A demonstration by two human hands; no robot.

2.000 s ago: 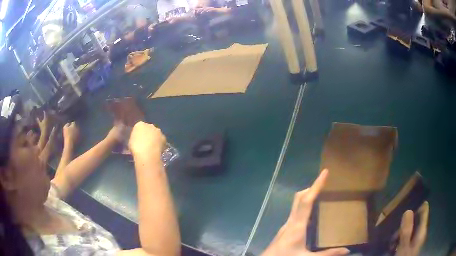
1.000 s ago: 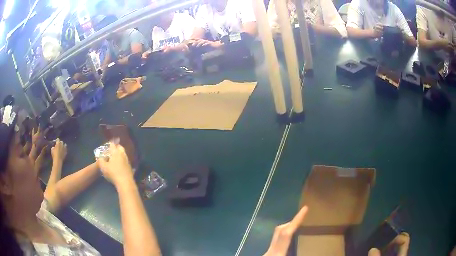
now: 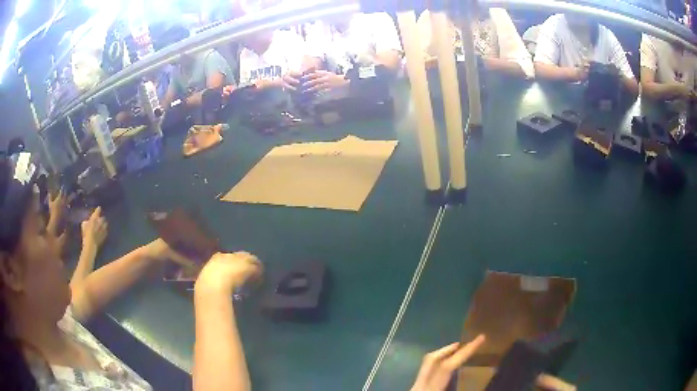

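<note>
An open mailer box (image 3: 518, 309), brown inside with a pale mark at its lid's far edge, stands in front of me at the lower right, partly cut off by the picture's bottom edge. My left hand (image 3: 445, 366) holds its left side, one finger over the lid's inner face. My right hand (image 3: 555, 383) is mostly cut off and hidden behind a dark, narrow inner cardboard piece (image 3: 527, 365). It holds this piece tilted over the box's right part and covers much of the interior. The piece is blurred.
A foam block (image 3: 296, 289) with a round hole lies left of the seam. A neighbour's hands (image 3: 228, 275) work on a box at left. A cardboard sheet (image 3: 317, 174) and rack uprights (image 3: 443, 114) stand beyond. Dark boxes (image 3: 593, 141) lie far right.
My right hand has brought the dark piece left, from beside the box to over it. The open box sits lower in the picture than two seconds ago.
</note>
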